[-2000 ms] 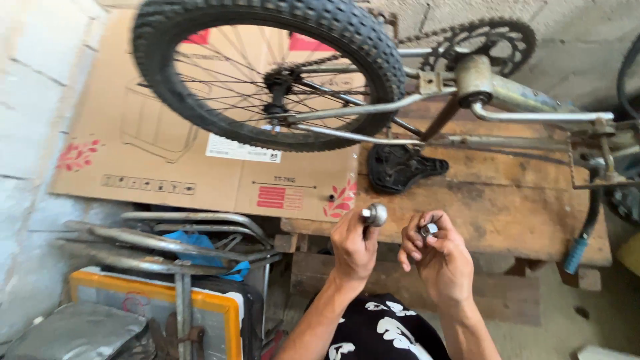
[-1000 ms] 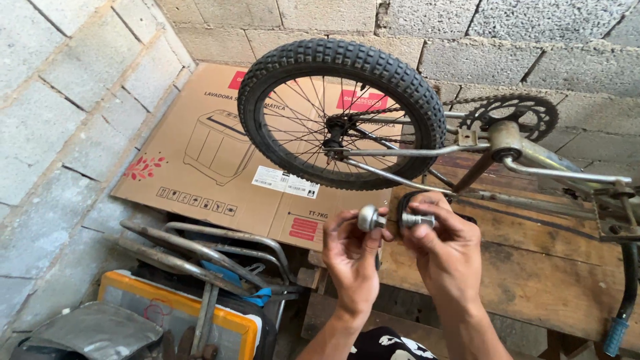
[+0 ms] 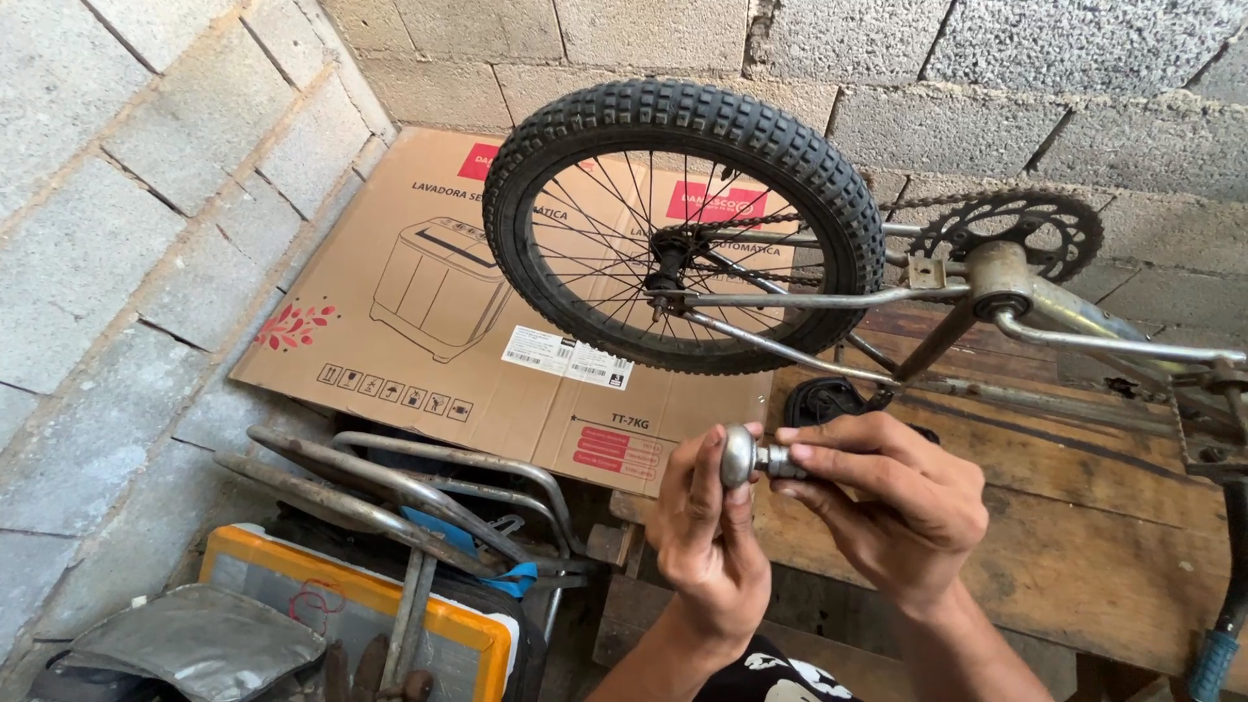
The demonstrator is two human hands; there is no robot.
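My left hand (image 3: 712,536) grips a rounded, shiny metal part (image 3: 738,456) between thumb and fingers. A short threaded stud joins it to a metal nut or socket piece (image 3: 780,462), which the fingers of my right hand (image 3: 887,497) pinch. The two pieces are in line, close together; my fingers partly hide the right one. Beyond my hands, a bicycle rear wheel with a knobby tire (image 3: 682,102) is mounted in a bare metal frame (image 3: 829,297). A black bicycle saddle (image 3: 824,402) lies on the wooden bench (image 3: 1053,546) just behind my right hand.
A flattened cardboard box (image 3: 468,390) lies beneath the wheel. Bent metal tubes (image 3: 468,487) and an orange-edged panel (image 3: 351,585) stand at lower left. The chainring (image 3: 1033,234) and a blue handlebar grip (image 3: 1212,665) are at right, with a block wall (image 3: 624,39) behind.
Two seconds ago my hands were apart, each with a metal part; now the parts are brought together in line. The view has shifted considerably.
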